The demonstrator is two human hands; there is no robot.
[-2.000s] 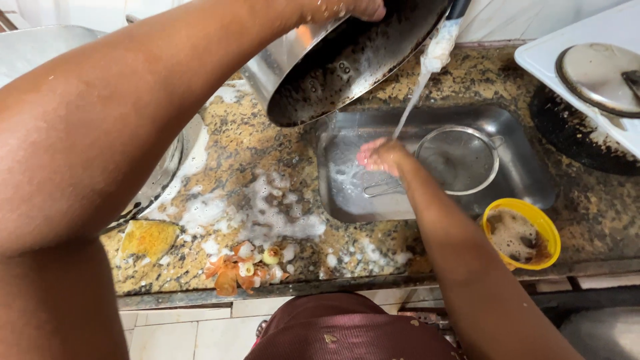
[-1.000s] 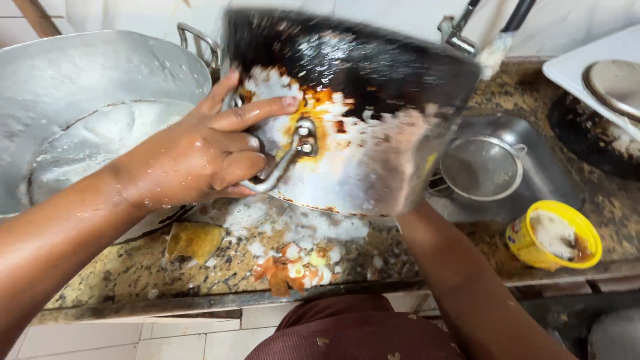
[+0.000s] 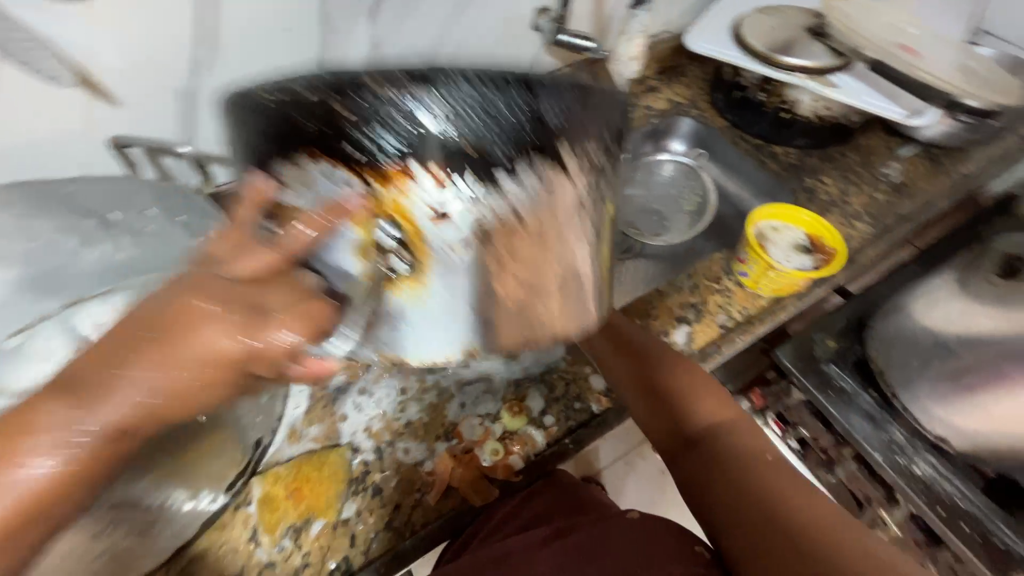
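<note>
A metal pot with a blackened base is tilted above the granite counter, its stained side towards me and blurred. My left hand grips its side handle. Behind the pot my right hand is hidden; only the forearm shows, reaching up to the pot's lower right edge. A yellow sponge lies on the counter below, beside onion scraps and suds. To the right, a round strainer rests in the steel sink.
A large aluminium basin stands at the left. A yellow tub holding suds sits at the counter's front edge, right of the sink. The faucet is behind. A white tray with lids is at the back right, a stove at the lower right.
Two seconds ago my right hand was under running water in the sink; now it is behind the pot. The pot has turned from a raised tilt to show its outer side. The view has swung.
</note>
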